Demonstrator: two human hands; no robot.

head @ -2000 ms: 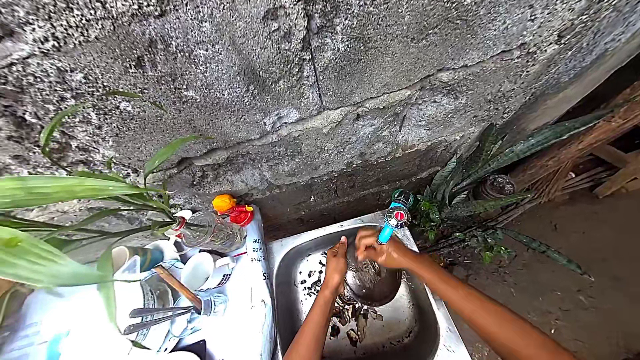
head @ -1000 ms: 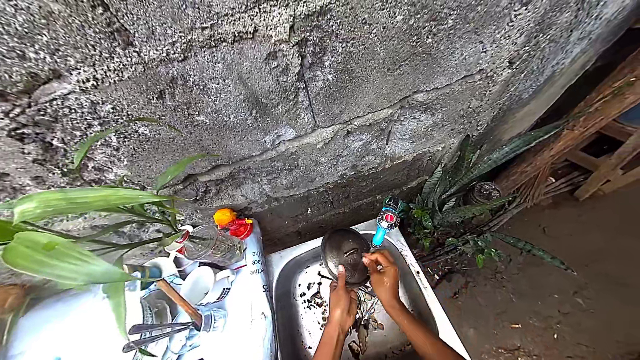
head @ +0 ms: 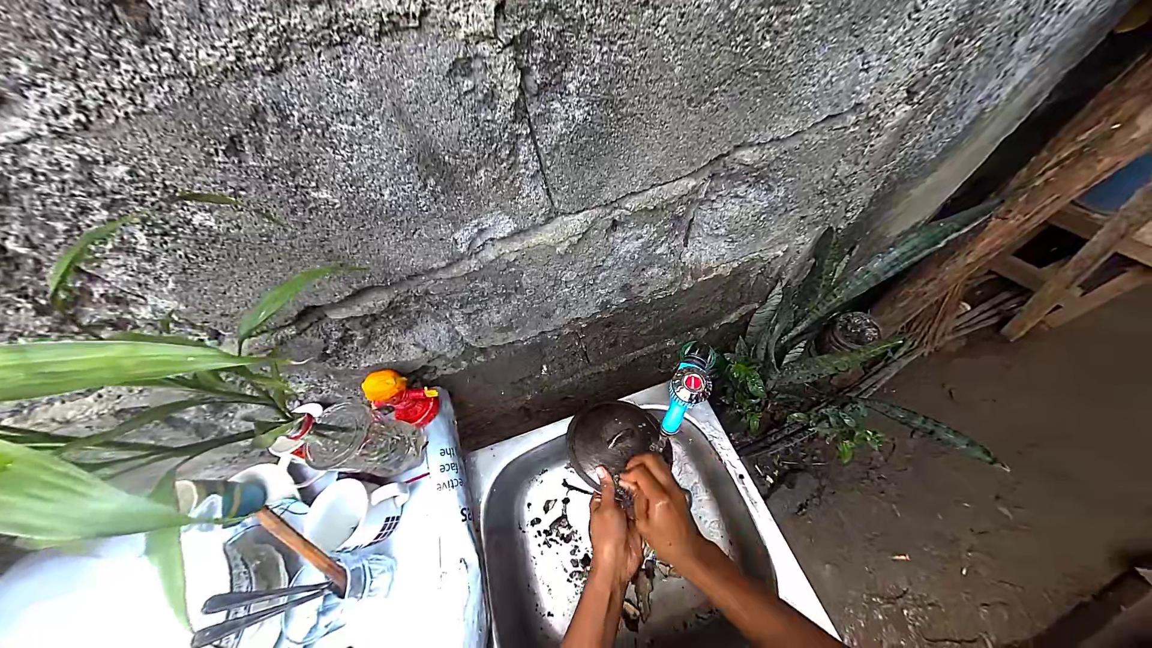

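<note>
A dark round metal pot lid or shallow pan (head: 612, 436) is tilted up over the far part of a stainless steel sink (head: 522, 504). My left hand (head: 614, 531) grips its near edge with the thumb on top. My right hand (head: 661, 508) is bent at the same edge, close beside the left; what its fingers hold is hidden. A faucet with a turquoise spout (head: 675, 414) stands at the sink's back corner, just right of the round piece. Dark scraps and peel-like bits (head: 641, 589) lie in the basin below my hands.
Left of the sink, a white plastic-covered surface (head: 441, 558) bears white cups (head: 337, 513), a glass jar (head: 364, 439), and utensils, one wooden-handled (head: 301, 547). Long leaves (head: 117, 369) overhang it. A rough concrete wall (head: 576, 180) rises behind; plants (head: 810, 315) grow at right.
Since two seconds ago, the round piece has come up from inside the basin toward the faucet. My right hand has left the faucet area and moved down beside my left.
</note>
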